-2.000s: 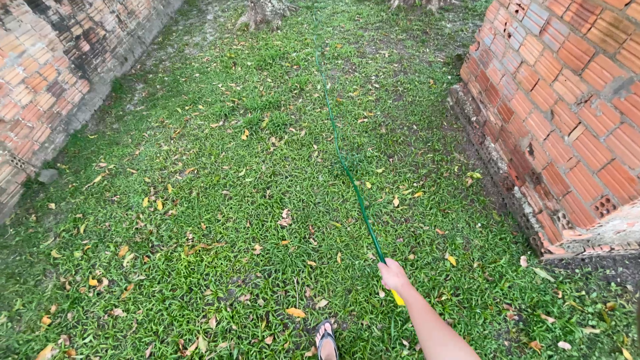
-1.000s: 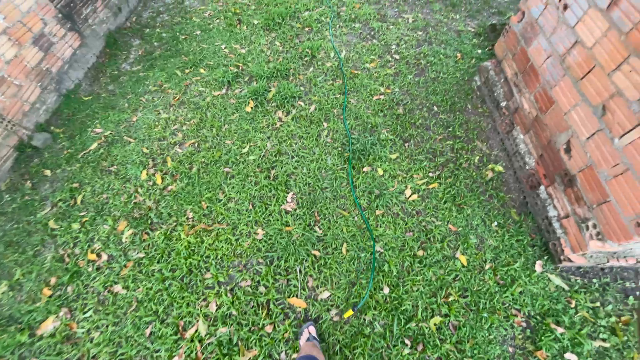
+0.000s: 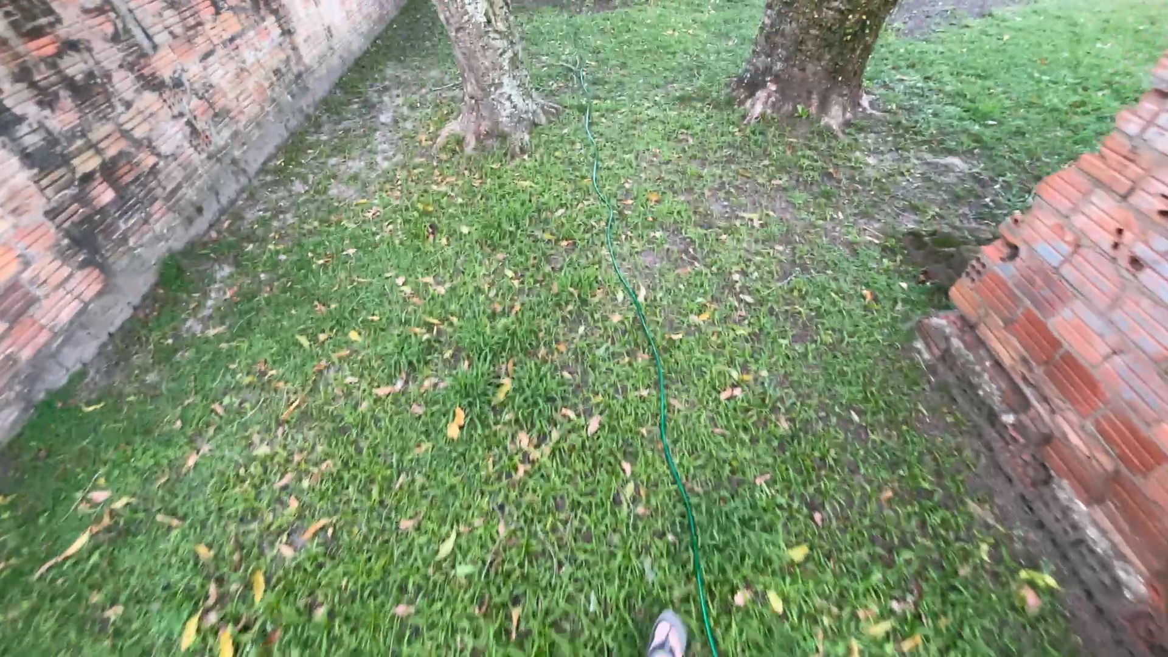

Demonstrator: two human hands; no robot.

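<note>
A green garden hose [image 3: 661,392] lies on the grass in a gently wavy line. It runs from the bottom edge, right of my foot in a sandal [image 3: 668,633], up between two tree trunks to the far grass. The near end of the hose is out of the picture. Neither of my hands shows, so what they hold or touch cannot be seen.
A weathered brick wall [image 3: 137,137] borders the left side. At the right stands a hollow-brick wall [image 3: 1086,338] on a rough footing. Two tree trunks, one slim [image 3: 493,78] and one thick [image 3: 815,55], rise at the back. Fallen leaves dot the grass.
Two seconds ago my right hand held the hose near its yellow end; one second ago the hose lay released on the grass. The view has tilted up and now takes in the trees.
</note>
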